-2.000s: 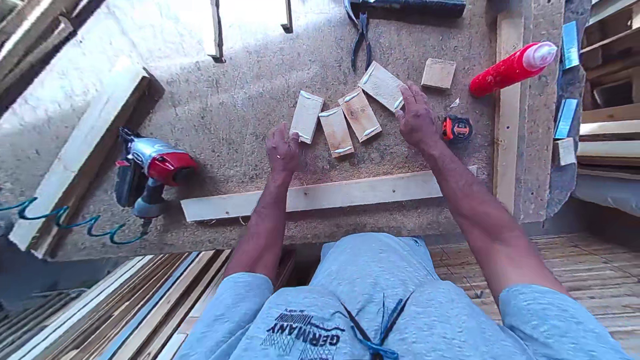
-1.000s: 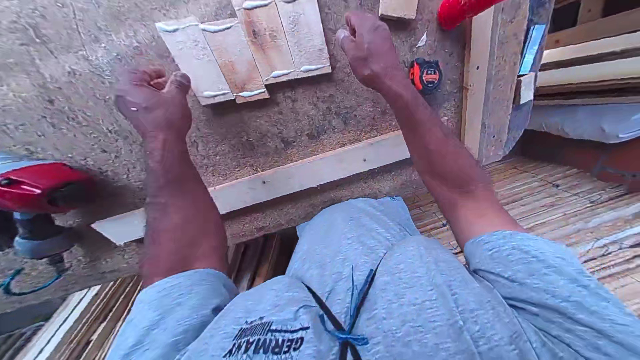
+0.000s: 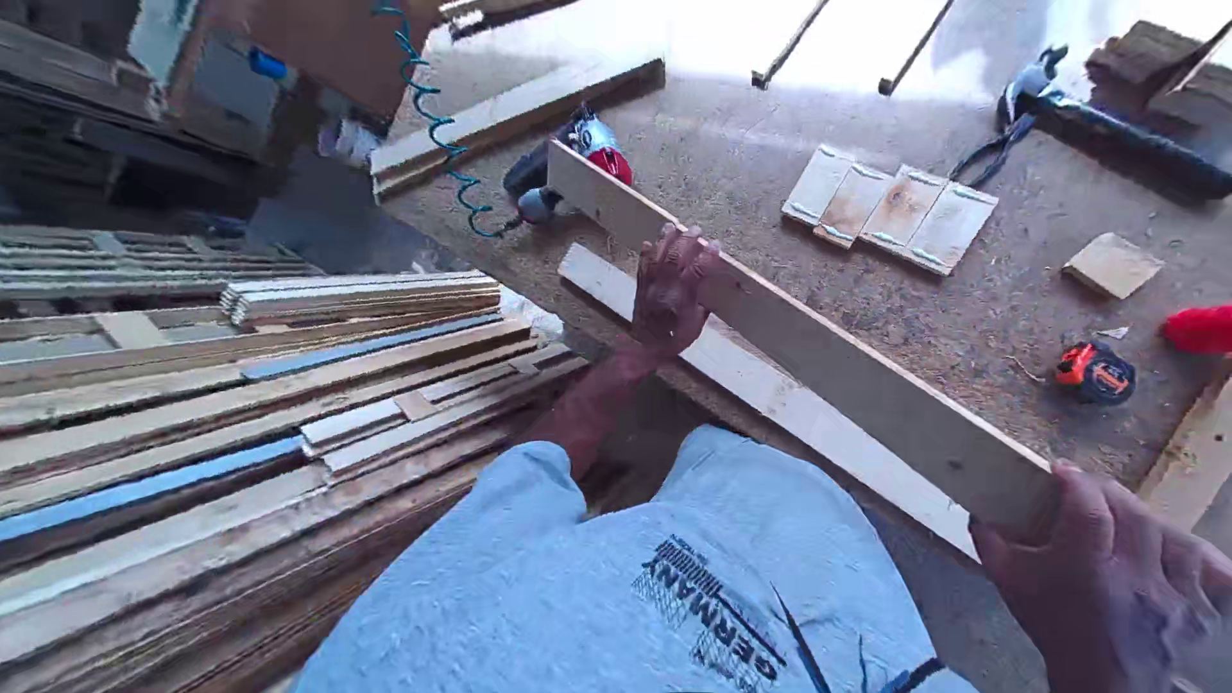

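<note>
A long wooden board (image 3: 847,375) is held on edge between my two hands. My left hand (image 3: 674,289) grips it left of its middle, and my right hand (image 3: 1088,558) is closed around its near right end. Under it, a second pale board (image 3: 799,404) lies along the workbench's front edge. Beyond the held board are several short wooden blocks (image 3: 890,207) side by side with white glue beads at their ends. A single loose wooden block (image 3: 1114,266) lies to their right. A tape measure (image 3: 1095,372) sits nearer my right hand. A pneumatic nailer (image 3: 577,159) rests behind the held board's far end.
A coiled air hose (image 3: 438,120) runs to the nailer. A thick board (image 3: 520,111) lies behind it. Pliers (image 3: 996,149) and a black-handled tool (image 3: 1126,144) are at the back right, a red bottle (image 3: 1198,329) at the right edge. Stacked wooden strips (image 3: 241,414) fill the lower left.
My hands were empty beside the glued blocks one second ago; now both hold a long board. The blocks have been pushed closer together since two seconds ago. The view has swung left.
</note>
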